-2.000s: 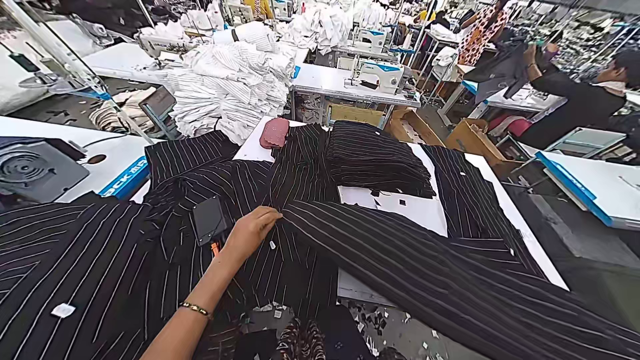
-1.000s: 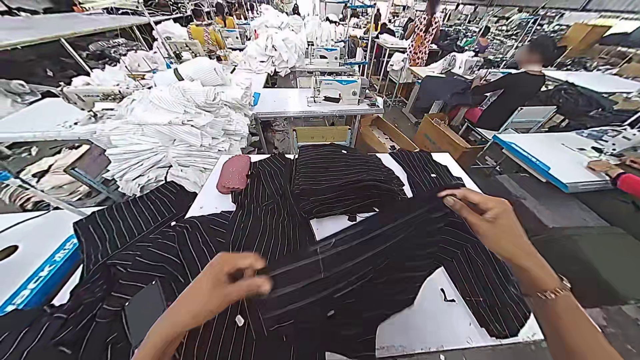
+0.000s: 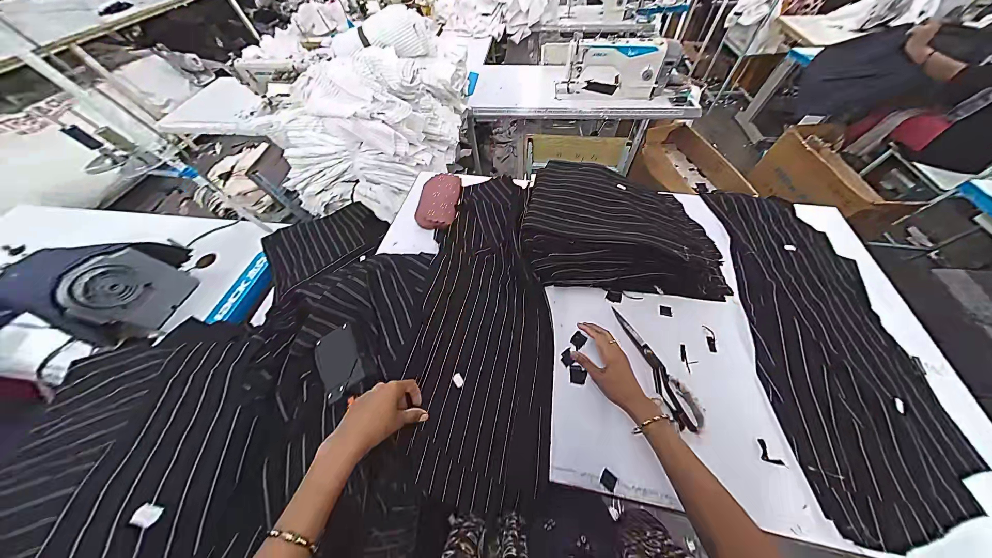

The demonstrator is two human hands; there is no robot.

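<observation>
My left hand (image 3: 389,411) has its fingers curled at the left edge of a black pinstriped fabric panel (image 3: 488,349); whether it pinches the cloth cannot be told. Over the white tabletop (image 3: 604,434), my right hand (image 3: 608,364) is spread, thumb and fingertips beside small black fabric scraps (image 3: 577,375). Just right of that hand lies a pair of scissors (image 3: 659,372), blades pointing away. Behind them sits a folded stack of striped fabric (image 3: 620,232). A dark flat rectangular object (image 3: 339,360) rests on the cloth left of the panel.
Another striped panel (image 3: 845,349) covers the table's right side. A pink case (image 3: 439,201) sits at the far edge. More striped cloth (image 3: 155,434) is heaped left. Beyond are a white garment pile (image 3: 380,116), a sewing machine (image 3: 620,66), cardboard boxes (image 3: 814,170) and a person's hand (image 3: 921,43).
The dark striped piece stretched between my hands one second ago is no longer held up. My right hand has come down to the tabletop scraps, and the scissors now show.
</observation>
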